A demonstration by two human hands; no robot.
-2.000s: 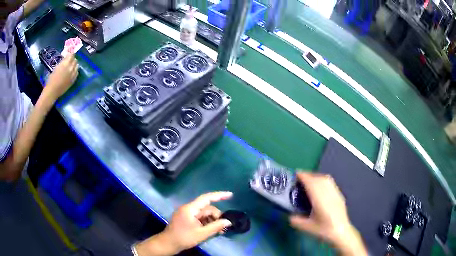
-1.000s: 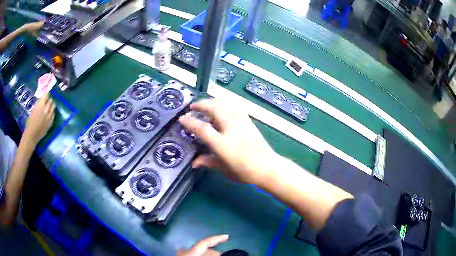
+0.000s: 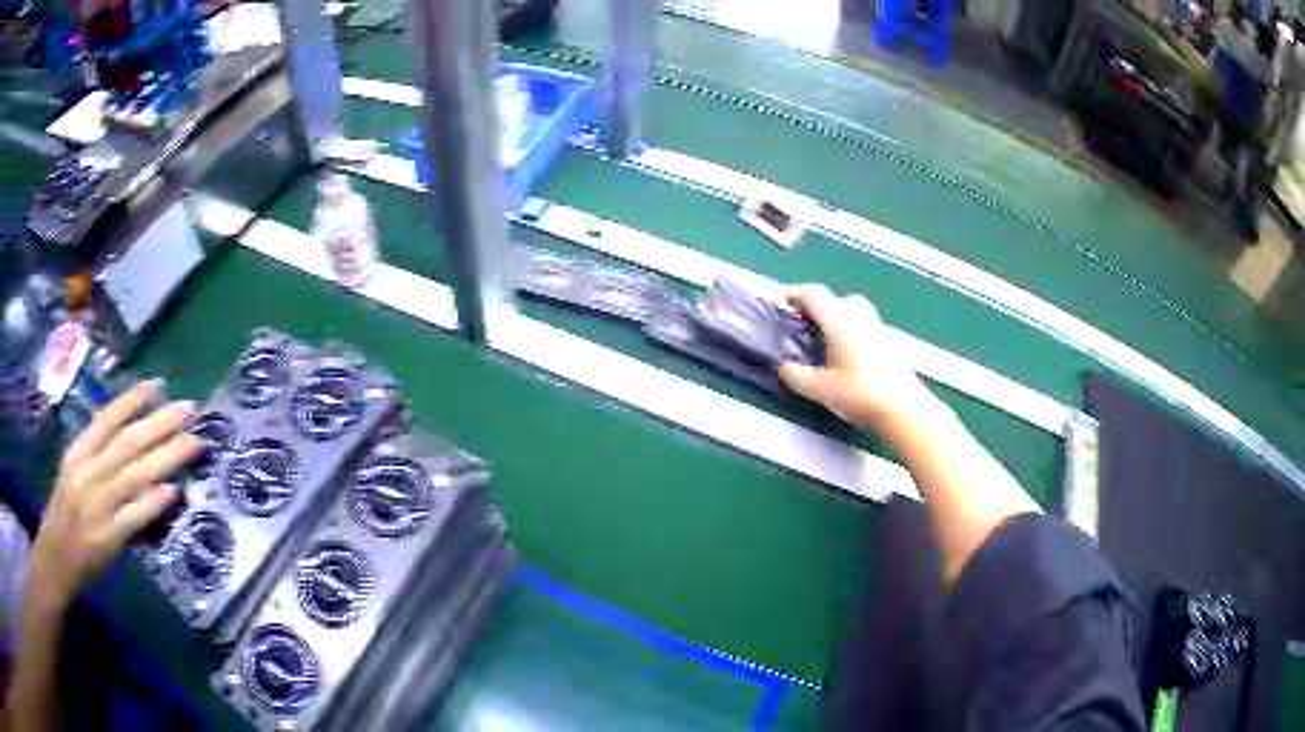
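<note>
My right hand (image 3: 844, 355) grips the right end of a blurred grey plate (image 3: 744, 318) between the white rails. Another blurred plate (image 3: 673, 322) lies partly beneath or beside it; contact is unclear. Stacks of three-hole plates with dark ringed circles stand at lower left: a left stack (image 3: 298, 443) and a right stack (image 3: 334, 584). My left hand is not in view.
Another person's hand (image 3: 112, 493) touches the left stack. A metal post (image 3: 465, 172), plastic bottle (image 3: 344, 232) and blue bin (image 3: 544, 136) stand beyond. A small white device (image 3: 774, 219) sits on the far rails. Black mat (image 3: 1181, 472) and ringed parts (image 3: 1216, 634) lie right.
The view has turned right. My right hand has moved from the right stack to the plates between the rails and grips one. My left hand has left view. The other person's hand has reached the left stack.
</note>
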